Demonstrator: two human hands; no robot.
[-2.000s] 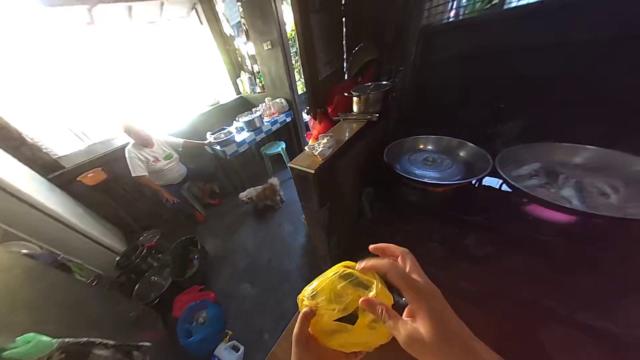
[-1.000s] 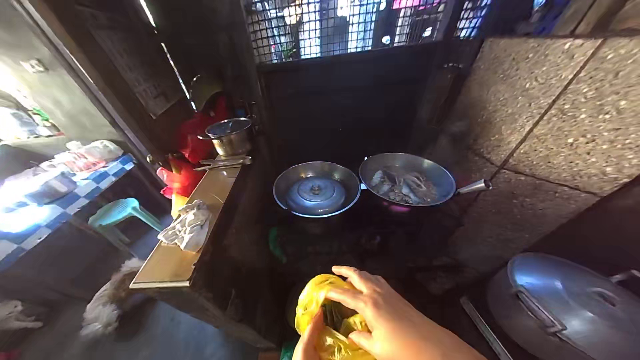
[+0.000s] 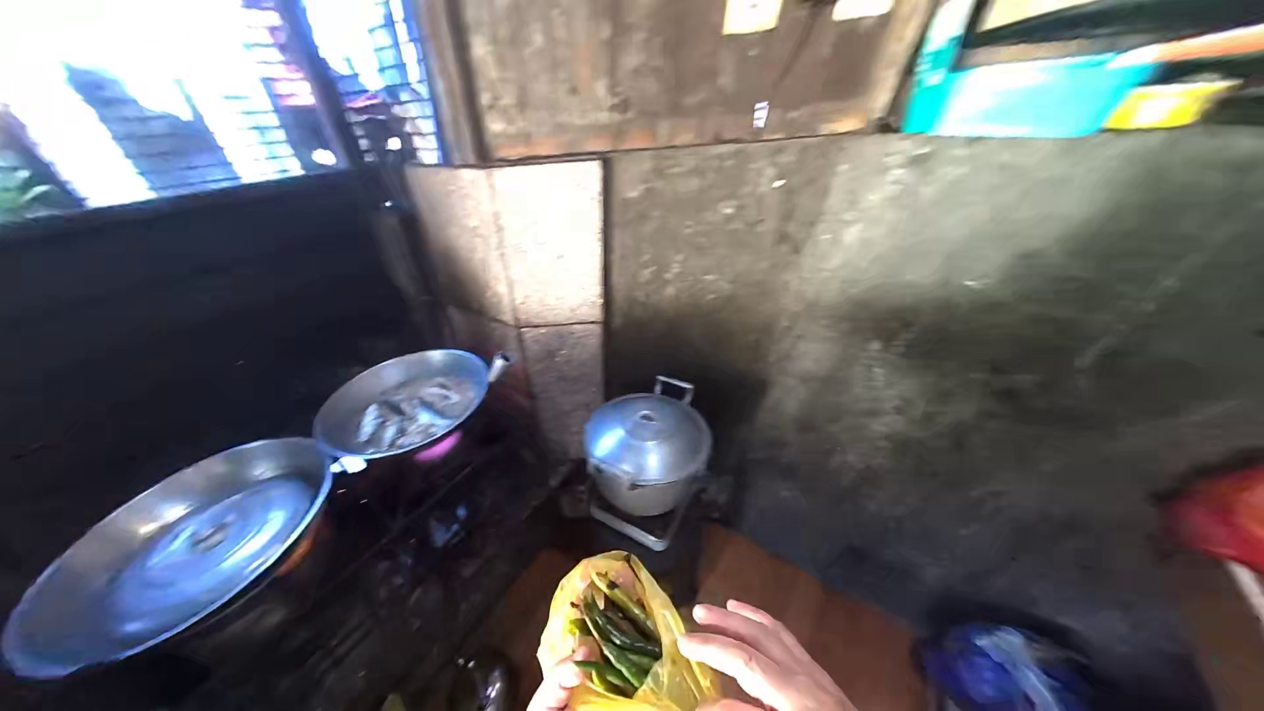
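A yellow plastic bag (image 3: pixel 681 657) is at the bottom centre, its mouth spread so that long green chili peppers (image 3: pixel 617 632) show inside. My left hand (image 3: pixel 558 686) grips the bag's lower left side; only its fingertips are in view. At the bag's right edge is my right hand (image 3: pixel 765 657), fingers apart and partly cut off by the frame; whether it pinches the plastic I cannot tell. Up and to the left, a metal pan (image 3: pixel 331 410) holds pieces that look like fish. A wider metal pan (image 3: pixel 59 602) with a round lid-like disc inside is at the far left.
A lidded aluminium pot (image 3: pixel 647 454) stands on a metal stand beyond the bag, near the wall (image 3: pixel 889 346). Brown boards (image 3: pixel 800 597) lie below it. A blue plastic bundle (image 3: pixel 1007 667) is at lower right, a red object (image 3: pixel 1220 513) at the right edge.
The view has swung far right, from the room with a seated person and a dog to the pot and wall. The bag's mouth now shows the green peppers clearly.
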